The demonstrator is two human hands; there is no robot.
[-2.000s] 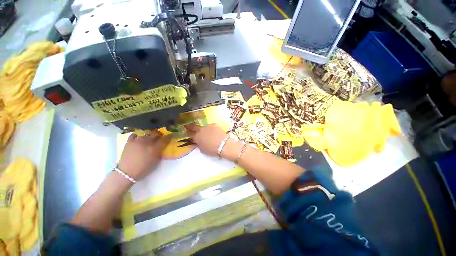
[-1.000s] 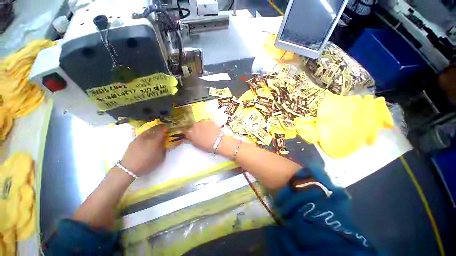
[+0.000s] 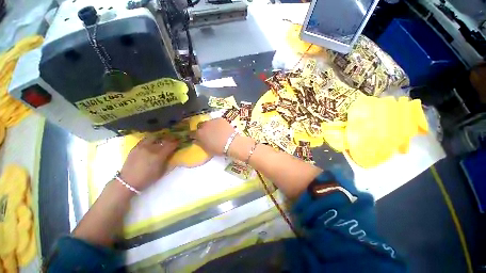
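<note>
A yellow fabric panel (image 3: pixel 192 155) lies on the white template (image 3: pixel 160 194), partly under the sewing machine head (image 3: pixel 114 69). My left hand (image 3: pixel 150 159) rests on its left part, fingertips close to the greenish label area (image 3: pixel 183 133). My right hand (image 3: pixel 213 136) is at the panel's right side, fingers bent together near the same spot. The snips are hidden now, but their dark red cord (image 3: pixel 274 198) runs up toward my right hand. Fingertips are blurred, so the left hand's grip is unclear. A loose label (image 3: pixel 238 169) lies right of the panel.
Loose woven labels (image 3: pixel 309 106) are heaped right of the machine, with a bag of labels (image 3: pixel 367 66) behind. Plain yellow panels (image 3: pixel 378 130) lie at right, labelled ones (image 3: pixel 16 213) at left. A screen (image 3: pixel 338 21) stands upper right, near a blue bin (image 3: pixel 415 48).
The view has shifted, so the machine sits further left. The snips' dark blades, seen earlier by my right hand, no longer show. A loose label now shows below my right wrist.
</note>
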